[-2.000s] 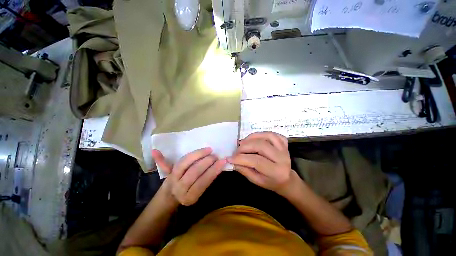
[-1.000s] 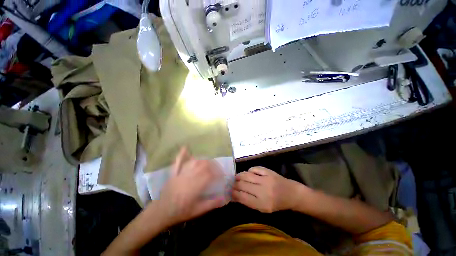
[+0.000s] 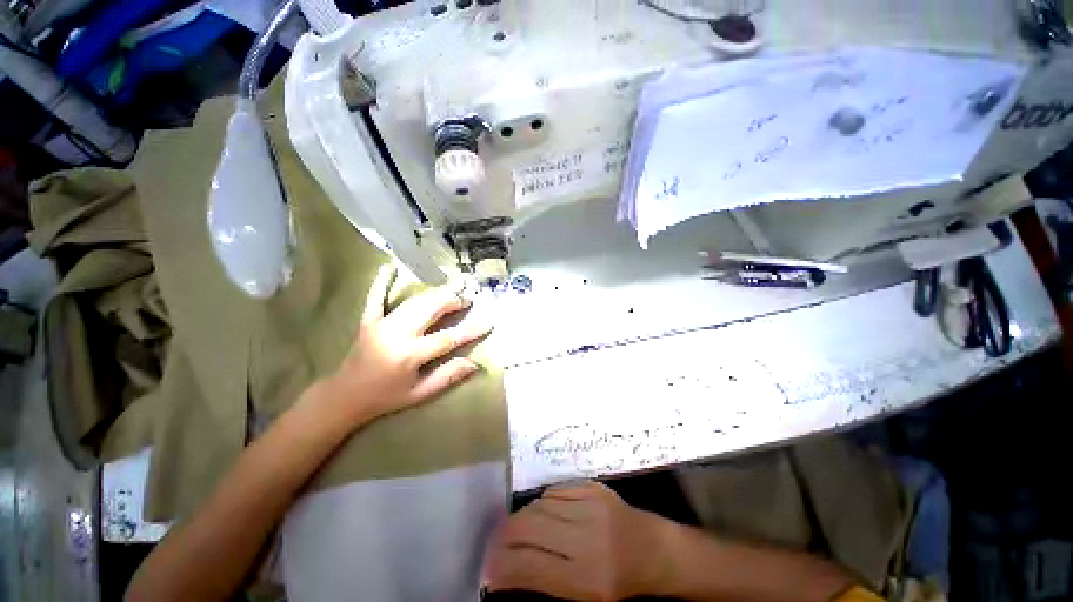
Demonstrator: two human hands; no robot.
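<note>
A khaki garment panel (image 3: pixel 318 453) lies across the machine table and passes under the needle area (image 3: pixel 477 276). White cloth (image 3: pixel 394 535) is joined to its near end and hangs over the table's front edge. My left hand (image 3: pixel 412 353) lies flat on the khaki, fingers spread, its fingertips close to the presser foot. My right hand (image 3: pixel 565 541) is closed at the right edge of the white cloth, just in front of the table edge; its fingertips are hidden, but it appears to pinch the cloth.
The white sewing machine (image 3: pixel 565 118) carries paper notes (image 3: pixel 812 147). A lamp (image 3: pixel 251 218) hangs left of its head. Pens or snips (image 3: pixel 765 273) and dark-handled scissors (image 3: pixel 988 312) lie under the arm. Khaki cloth is heaped at left (image 3: pixel 82 318) and below the table at right (image 3: pixel 812 494).
My left hand has moved from the white cloth up to the needle area and flattened on the khaki. My right hand stays at the white cloth's right edge. The view has shifted toward the machine head.
</note>
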